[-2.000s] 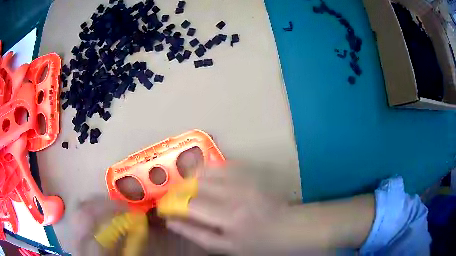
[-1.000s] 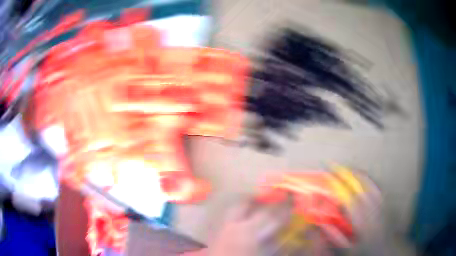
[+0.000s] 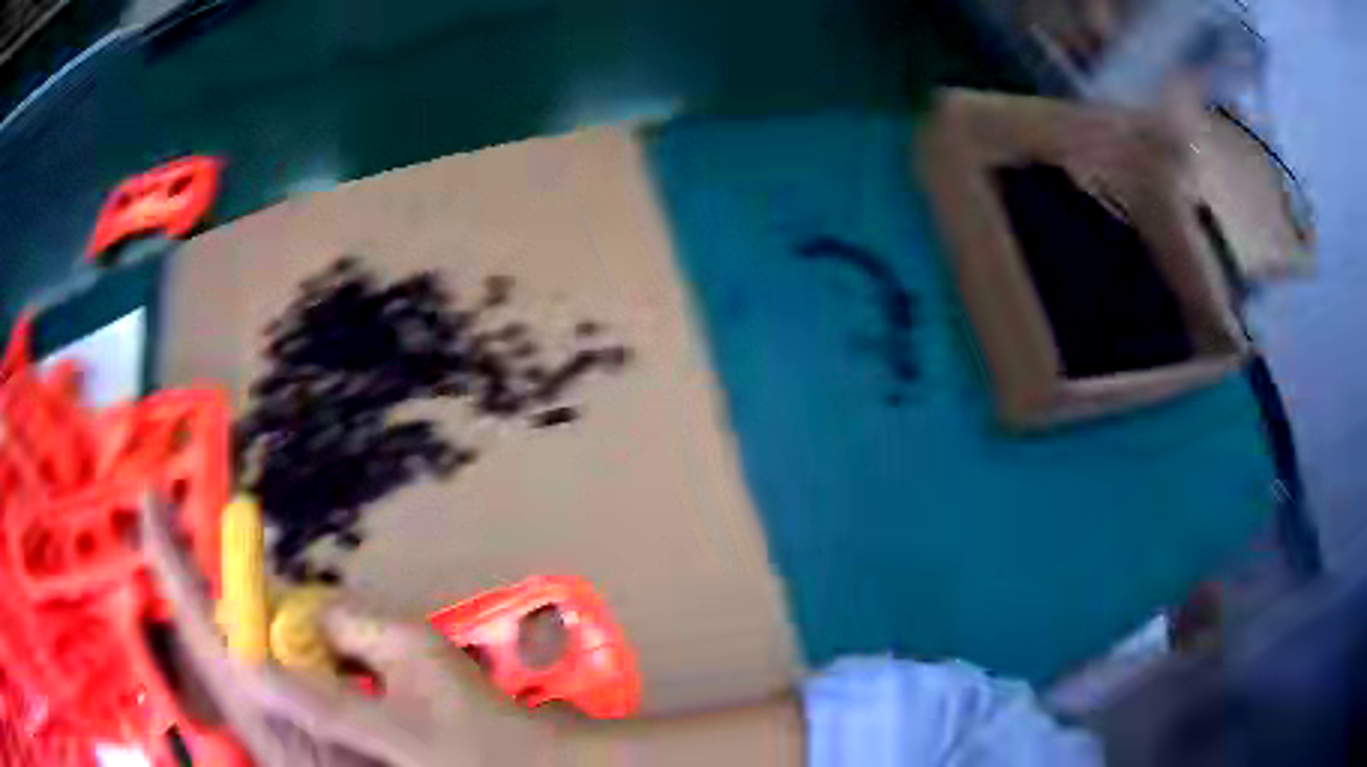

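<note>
An orange-red grip shell [image 3: 600, 659] lies on the cardboard work sheet [image 3: 600, 510] at the bottom centre, partly covered by my right hand [image 3: 405, 682]. My right hand reaches left across it, a yellow finger cot at its tip. My left hand [image 3: 225, 667], blurred, is beside it at the lower left, with a yellow cot on a raised finger. Both hands are close together in front of the stack of grip shells [image 3: 75, 525]. What their fingers hold, if anything, is hidden. Small black pieces [image 3: 360, 390] lie in a wide heap above the hands.
An open cardboard parts box [image 3: 975, 285] of black pieces stands at the right. A trail of small black bits [image 3: 900, 307] lies on the green surface [image 3: 840, 495]. A single orange shell [image 3: 158, 202] lies at the far left. White sheet [image 3: 113, 360] shows beside the stack.
The view swung left and then back, and now takes in more of the far side. My hands have moved left towards the stack. The shell now lies to the right of my fingers.
</note>
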